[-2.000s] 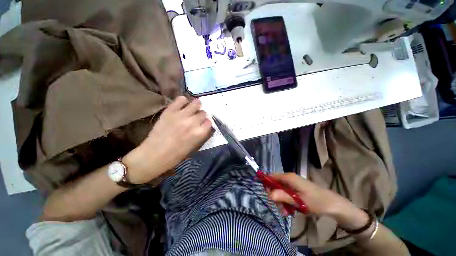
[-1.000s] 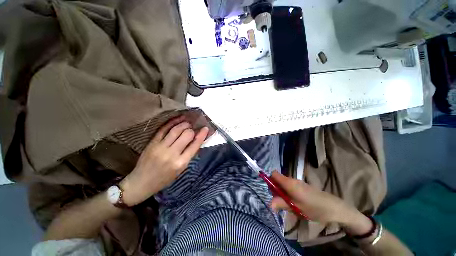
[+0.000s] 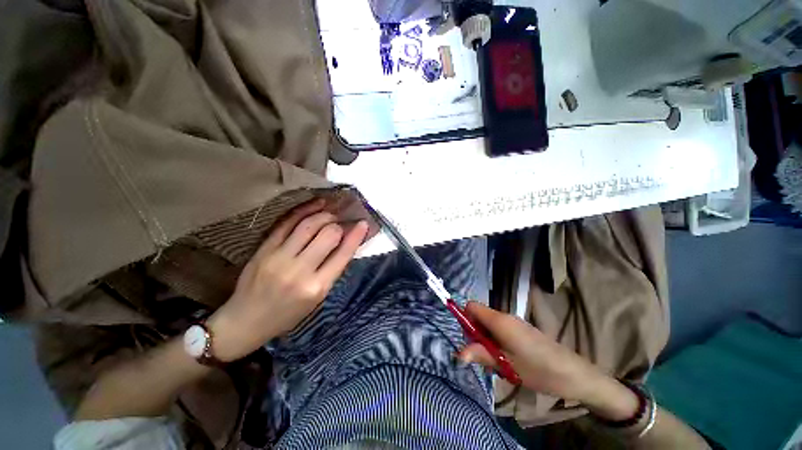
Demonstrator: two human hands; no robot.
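Brown garment fabric [image 3: 202, 141] covers the left of the table and hangs over its front edge, with pale stitching lines and a striped inner piece [image 3: 251, 230] showing. My left hand [image 3: 295, 264] holds the fabric's corner at the table's front edge, fingers bent on it. My right hand [image 3: 519, 347] grips the red handles of the scissors [image 3: 422, 268]. The blades look closed or nearly closed, and their tips lie at the fabric corner just beyond my left fingertips.
A smartphone [image 3: 514, 88] with a red screen lies on the white machine bed [image 3: 413, 114]. The sewing machine's knob [image 3: 476, 26] is at the top. More brown fabric [image 3: 607, 299] hangs right of my lap. A white bin [image 3: 725, 206] and green cloth [image 3: 730, 378] are at right.
The left hand has moved from the table edge onto the turned fabric corner, exposing the striped piece. The scissors' tips have come to that corner. The phone screen went dark, then red.
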